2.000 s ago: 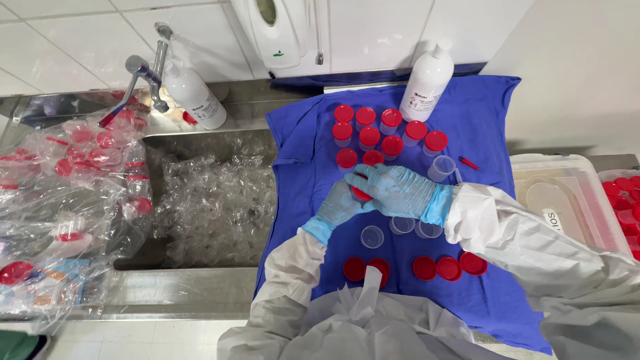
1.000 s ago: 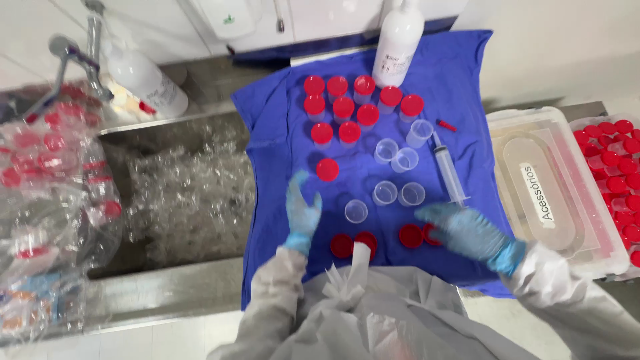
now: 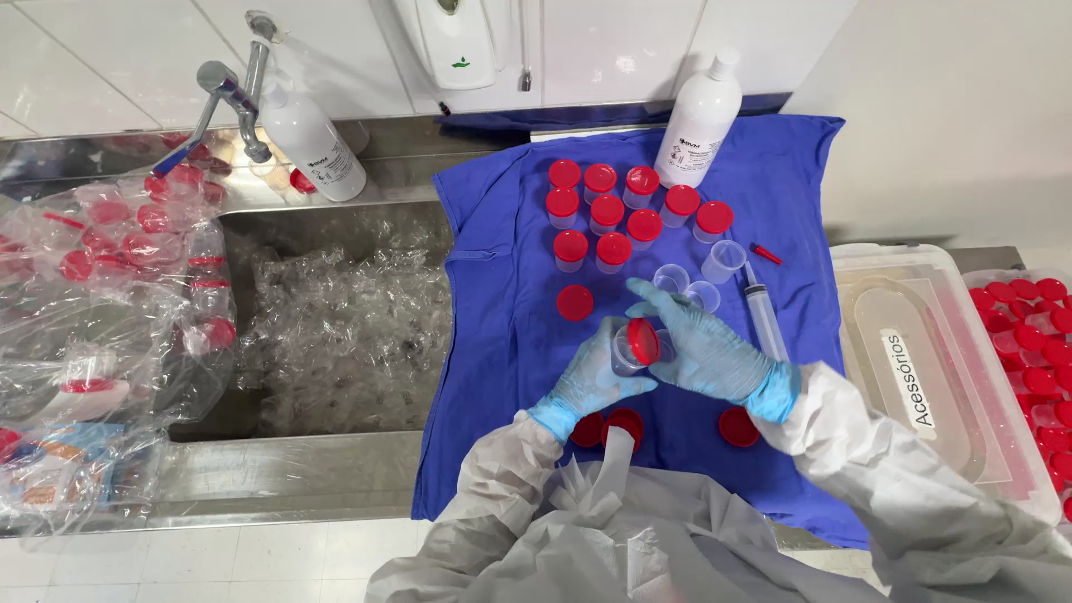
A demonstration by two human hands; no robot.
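Observation:
My left hand [image 3: 593, 373], in a light blue glove, is closed around a clear plastic specimen cup [image 3: 625, 350] above the blue cloth [image 3: 519, 335]. My right hand [image 3: 703, 343], also gloved, has its fingers at a red screw lid [image 3: 643, 341], which sits tilted on that cup. Several red-capped cups [image 3: 607, 210] stand behind my hands, with one capped cup [image 3: 574, 302] nearer to me. Open clear cups [image 3: 724, 261] are beside my right fingers, some partly hidden. A plastic syringe [image 3: 765, 318] lies to the right, near a small red cap [image 3: 765, 254]. Loose red lids [image 3: 739, 426] lie near my apron.
On the left, a steel sink basin [image 3: 201, 431] holds crumpled clear plastic, beside bags of red-lidded cups [image 3: 109, 243]. White bottles [image 3: 314, 146] [image 3: 699, 121] stand at the back near the faucet [image 3: 239, 100] and cloth. A lidded plastic box [image 3: 863, 352] and a container of red-capped cups [image 3: 1038, 377] are at right.
One second ago my hands were apart, the right near the red lids; now they are together at a cup with a red lid. Fewer loose lids lie at the right.

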